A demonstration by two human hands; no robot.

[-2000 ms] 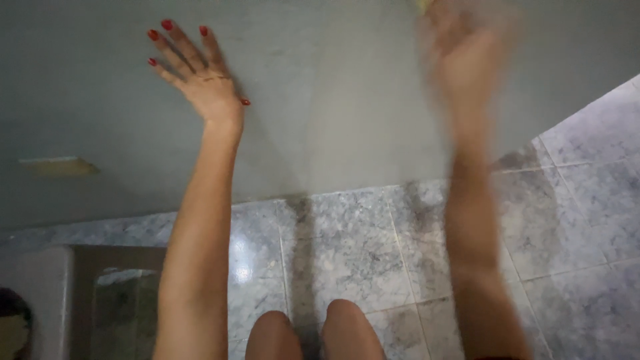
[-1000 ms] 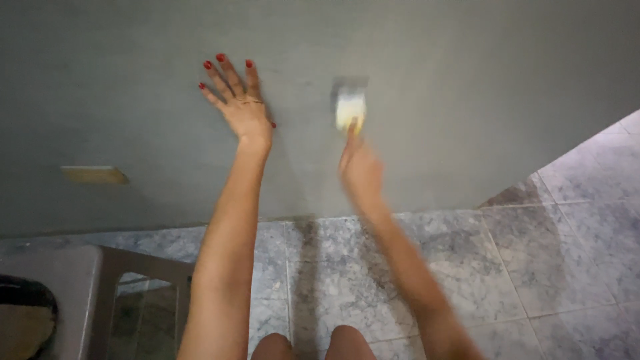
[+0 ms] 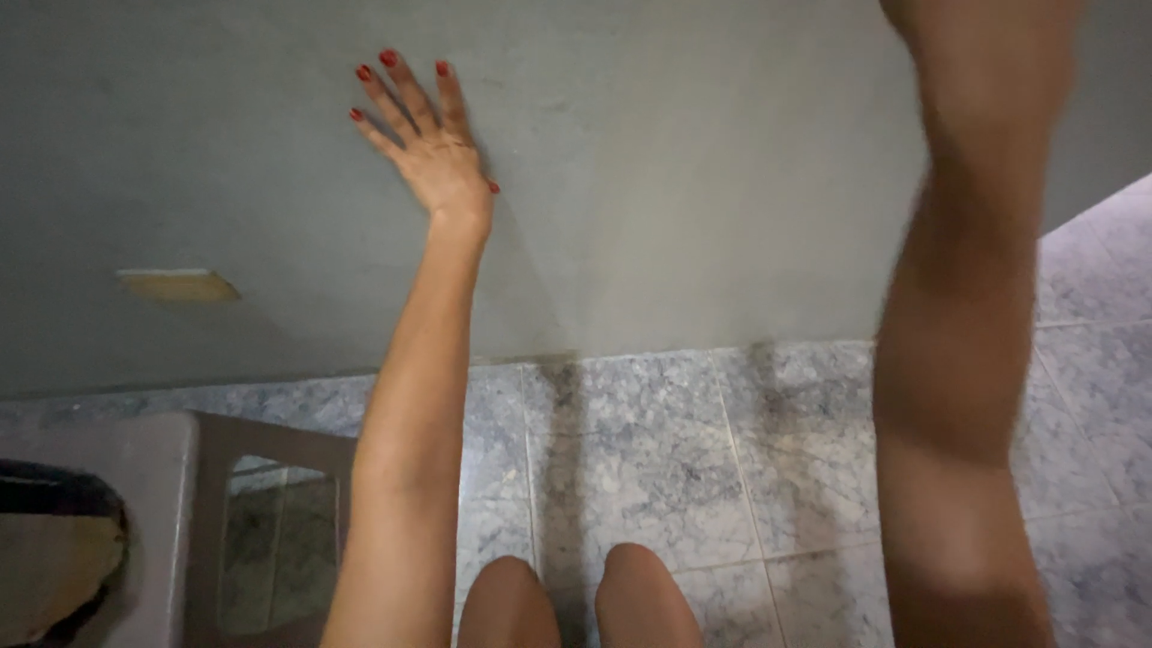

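My left hand [image 3: 441,162], with red nail polish, rests flat with spread fingers against the grey wall [image 3: 684,180]. Nothing is held in it. On the right side my forearm reaches up past the top edge of the head view, so my right hand and whatever it holds are out of sight. A yellowish rectangular cover plate [image 3: 180,286] is on the wall, left of my left forearm.
A grey plastic stool or small table [image 3: 162,522] stands at the lower left, bearing a dark round container [image 3: 67,490] with pale material. Marbled floor tiles [image 3: 639,450] meet the wall's base. My knees show at the bottom.
My right hand, a second ago on the wall's middle with a flat-bladed scraper or putty knife, has moved up and right out of view. My left hand stays spread on the wall.
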